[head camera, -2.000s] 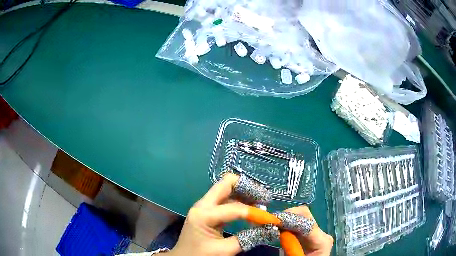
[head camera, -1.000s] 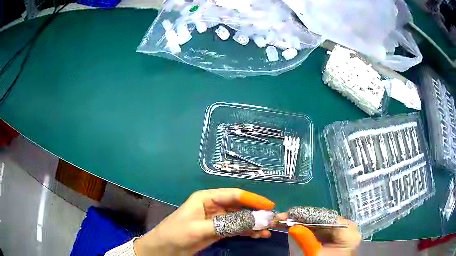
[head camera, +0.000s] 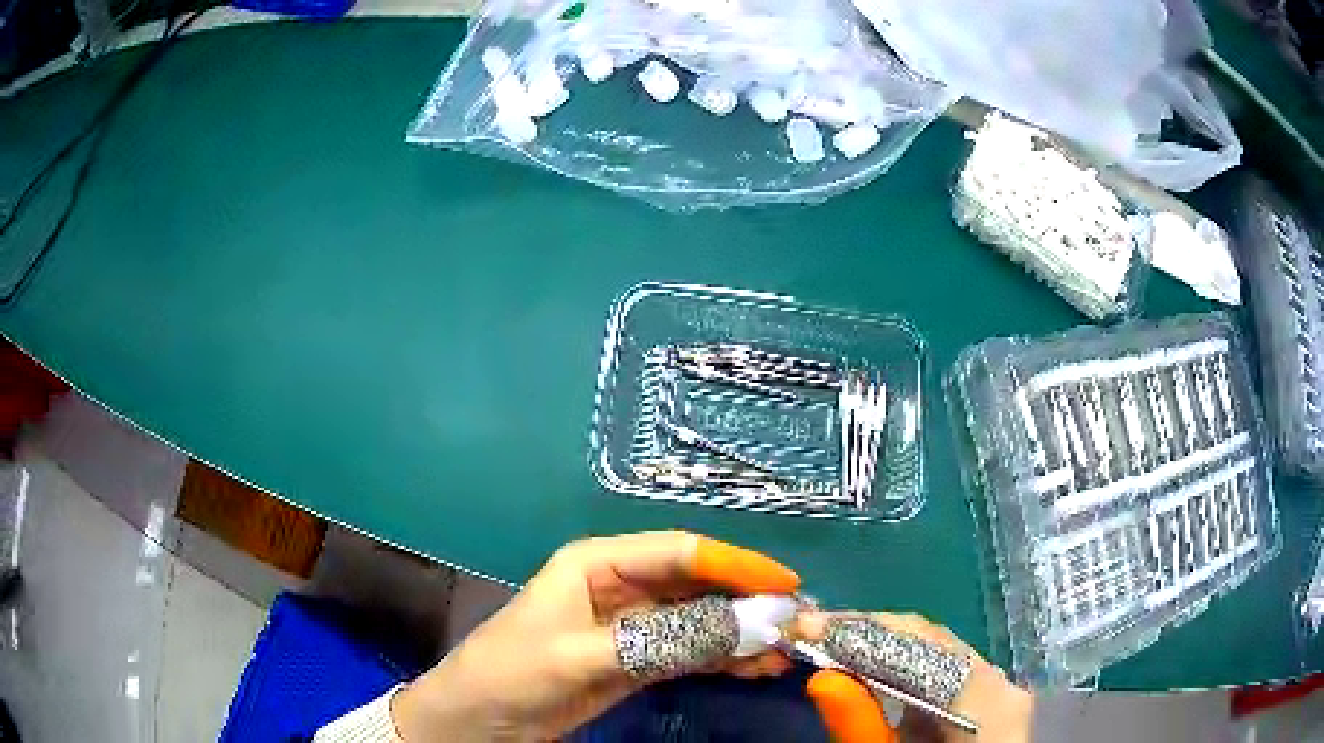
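My left hand (head camera: 639, 617), with an orange cot on the thumb and a speckled grey finger sleeve, pinches a white plastic housing (head camera: 759, 623). My right hand (head camera: 893, 675), also with an orange cot and a grey sleeve, holds a thin silver metal shaft (head camera: 900, 694) that slants down to the right. The shaft's inner end meets the housing between the fingertips; whether it is inside the housing is hidden. Just beyond the hands is a small clear plastic box (head camera: 616, 392) with silver shafts lying along its sides.
A blister tray (head camera: 1125, 494) with rows of silver-and-white pieces lies at the right. A parts box (head camera: 1048, 218) of small white parts stands behind it. A clear poly bag (head camera: 624, 160) with white housings and a cloudy white bag (head camera: 1016, 73) lie at the back. A black cable (head camera: 90, 145) lies at left.
Since two seconds ago my hands have drawn back from the clear box, and the housing and shaft have come into view. Since one second ago the shaft's outer end has tilted downward.
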